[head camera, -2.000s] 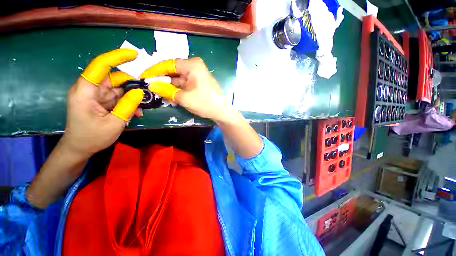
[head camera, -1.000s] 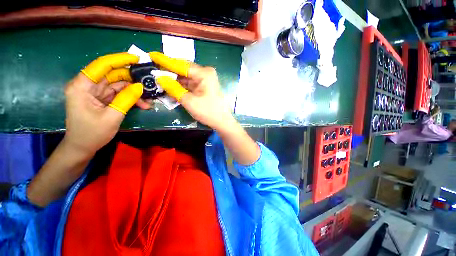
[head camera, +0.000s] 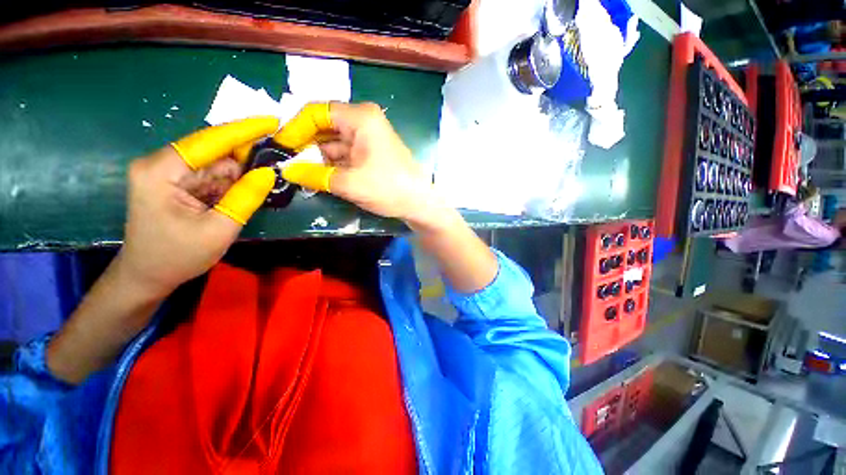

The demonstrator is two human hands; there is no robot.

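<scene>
My left hand (head camera: 190, 209), with yellow finger cots, grips a small black lens unit (head camera: 281, 194) by its left side, between thumb and fingers, above the front edge of the green bench. My right hand (head camera: 366, 167), also with yellow cots on thumb and finger, pinches a small white wipe (head camera: 304, 156) against the unit's right side. The fingers hide much of the unit. White wipes (head camera: 318, 79) lie flat on the bench just behind the hands.
A red crate rim (head camera: 232, 32) with black trays runs along the back. A white sheet (head camera: 482, 139) bears a round metal container (head camera: 535, 63). A filled black tray (head camera: 724, 148) stands at right, a red parts board (head camera: 617, 288) below it. A person in pink (head camera: 788, 232) is far right.
The unit has turned in my fingers and its round lens face shows less than a second ago. My right hand has shifted slightly left. Both hands still hold unit and wipe.
</scene>
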